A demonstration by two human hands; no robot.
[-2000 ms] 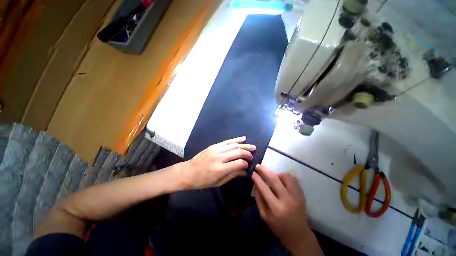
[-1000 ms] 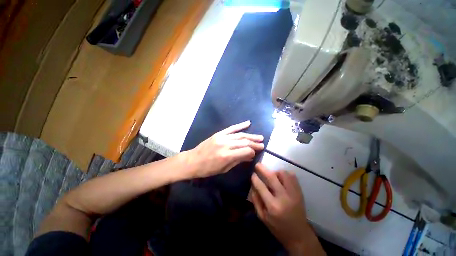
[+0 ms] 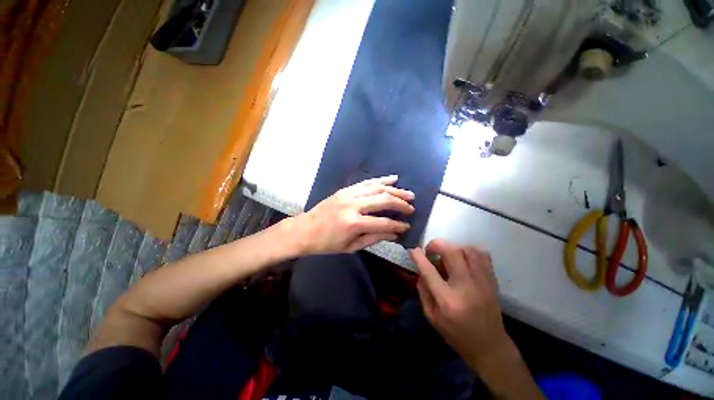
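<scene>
The dark garment piece (image 3: pixel 384 101) lies lengthwise on the white table, its right edge beside the lit presser foot and needle (image 3: pixel 462 129) of the sewing machine (image 3: pixel 540 55). Its near end reaches the table's front edge. My left hand (image 3: pixel 356 217) lies flat on the near part of the piece, fingers slightly apart. My right hand (image 3: pixel 462 301) is at the near right corner of the piece, with thumb and index finger at its edge; the fingertips partly hide the corner.
Scissors (image 3: pixel 609 248) with yellow and red-orange handles lie right of my right hand. Light blue snips (image 3: pixel 683 324) lie farther right. A grey tool tray (image 3: pixel 205 39) sits on the cardboard extension (image 3: pixel 168 117) at the left. A blue round thing (image 3: pixel 570 387) shows at the bottom.
The view has shifted, so the machine stands higher in it. The near end of the dark piece, earlier hanging towards the lap, now ends by the table edge. Both hands remain at its near end.
</scene>
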